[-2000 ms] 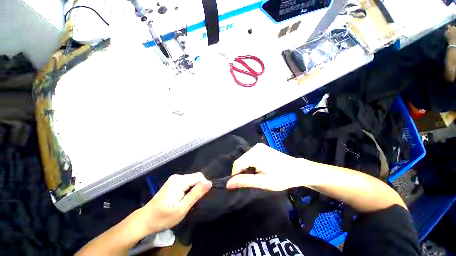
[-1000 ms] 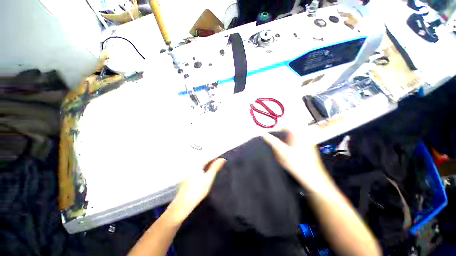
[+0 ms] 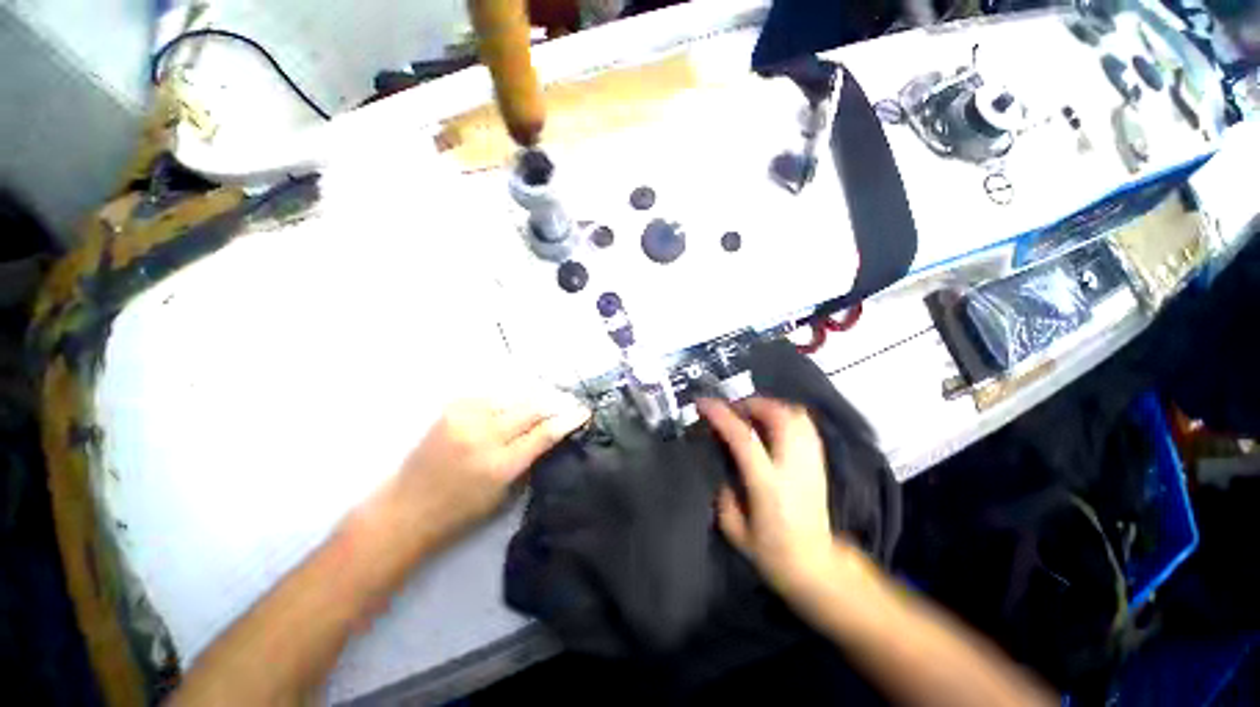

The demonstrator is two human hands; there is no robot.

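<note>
The black garment (image 3: 650, 532) lies bunched over the table's front edge, its upper edge at the needle area (image 3: 656, 401) of the white sewing machine (image 3: 746, 194). My left hand (image 3: 477, 463) is left of the needle, thumb and fingers pinched together at the garment's upper left edge; the exact hold is partly hidden. My right hand (image 3: 781, 483) rests on the garment right of the needle, fingers bent and apart, fingertips close to the presser foot. Whether it grips cloth is unclear.
Red scissor handles (image 3: 829, 327) show partly behind the machine head. A black strap (image 3: 873, 194) drapes over the head. A clear packet (image 3: 1036, 311) lies to the right. A blue crate (image 3: 1168, 511) with dark cloth stands below right. The table's taped left edge (image 3: 69, 414) is worn.
The garment has moved from above my lap up to the needle area, both hands with it. The view is now closer to the machine head, which partly covers the red scissors.
</note>
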